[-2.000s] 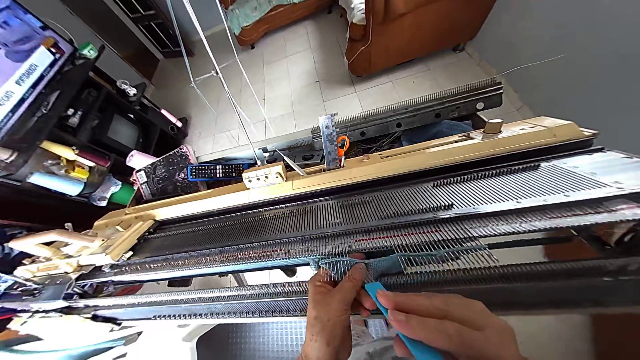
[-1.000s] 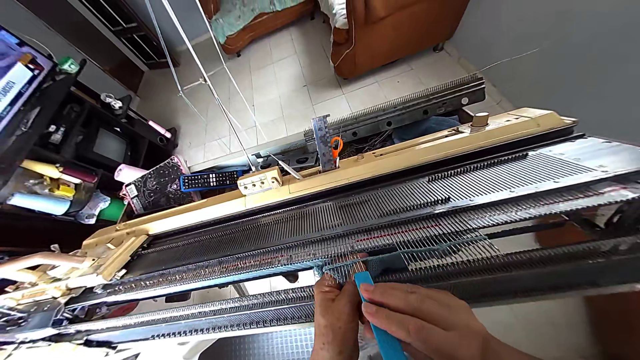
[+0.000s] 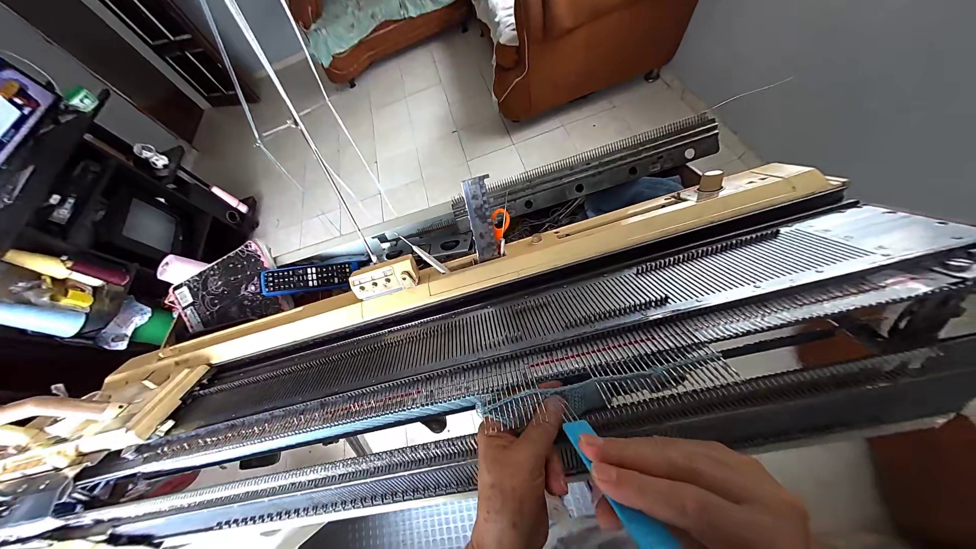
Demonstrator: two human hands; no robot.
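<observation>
A strip of blue-grey knitted fabric (image 3: pixel 583 398) hangs on the needles of a knitting machine's needle bed (image 3: pixel 457 320). My left hand (image 3: pixel 518 473) pinches the fabric's edge from below, thumb and fingers at the needles. In my right hand (image 3: pixel 686 488) is a tool with a flat light-blue handle (image 3: pixel 621 507), its thin metal tip at the stitches beside my left thumb. Pale blue knitting (image 3: pixel 328 438) runs along the needles to the left. Between the two beds there is a gap, and a second needle bed (image 3: pixel 305 488) lies nearer to me.
The machine's carriage (image 3: pixel 152 404) is at the left end. On and behind the beige rear rail (image 3: pixel 610 229) are a remote control (image 3: pixel 309 277), orange-handled scissors (image 3: pixel 500 221) and a spare needle bed (image 3: pixel 602 164). Yarn-mast rods (image 3: pixel 305 145) rise behind. A black shelf stands left, a brown sofa (image 3: pixel 595 46) beyond.
The blue-handled tool and my right hand have shifted slightly against the needles, and the tool's tilt has changed. My left hand stays at the fabric's edge.
</observation>
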